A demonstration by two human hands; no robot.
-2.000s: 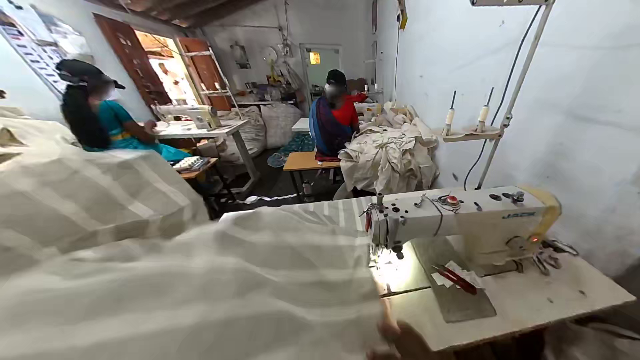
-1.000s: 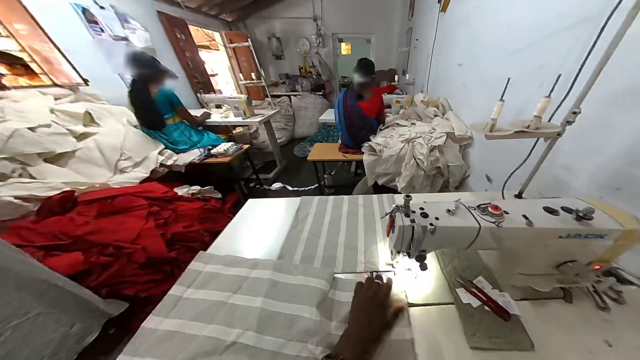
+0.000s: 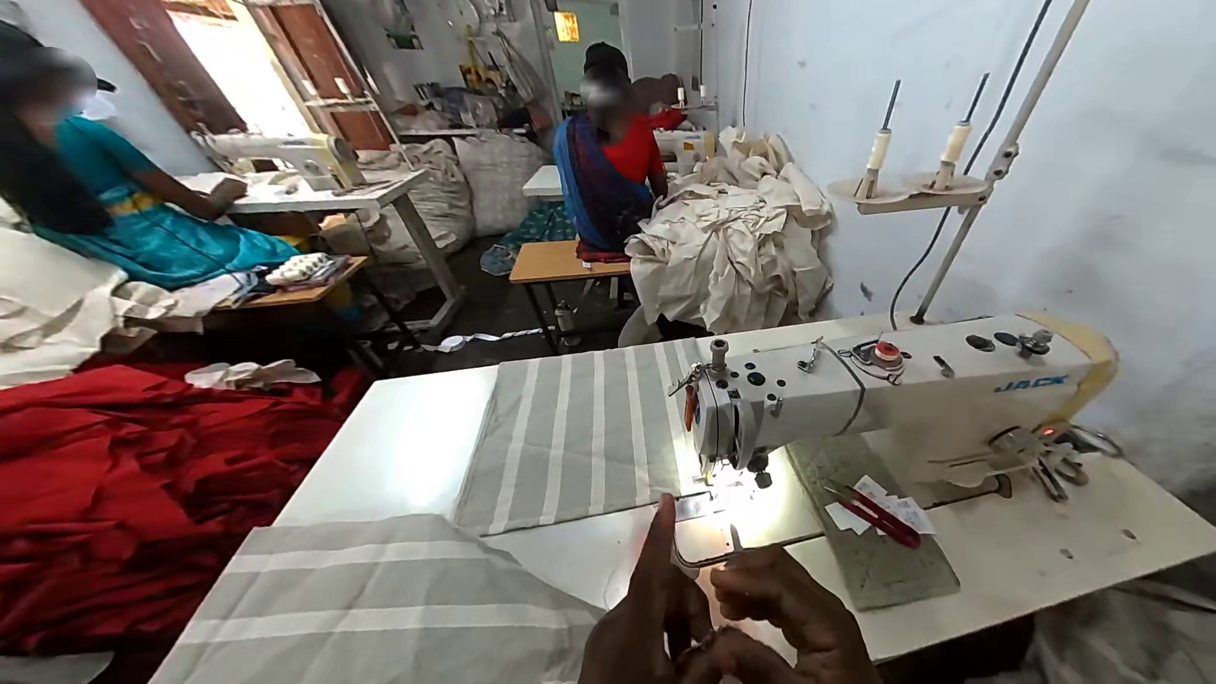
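Observation:
My left hand (image 3: 651, 613) is low in the middle, its index finger pointing up beside the needle plate and its other fingers curled. Close on its right is my right hand (image 3: 793, 617), fingers bent, their tips near those of the left; whether either holds something small cannot be made out. Just beyond them stands a white Jack sewing machine (image 3: 912, 389) with its lamp lit over the needle area. Grey cloth with white stripes (image 3: 579, 427) lies flat left of the machine head. Another grey striped cloth (image 3: 380, 598) spreads over the near left of the table, partly beside my left hand.
Red-handled thread snips (image 3: 883, 518) and paper labels rest on a grey pad (image 3: 902, 570). Thread cones (image 3: 879, 152) stand behind the machine. Red cloth (image 3: 142, 475) is heaped at left, cream cloth (image 3: 741, 247) beyond the table. Two people sit farther back.
The hand that was on the striped cloth near the needle is off it, and both hands are now together in front of the machine. The near striped cloth lies apart from the far one.

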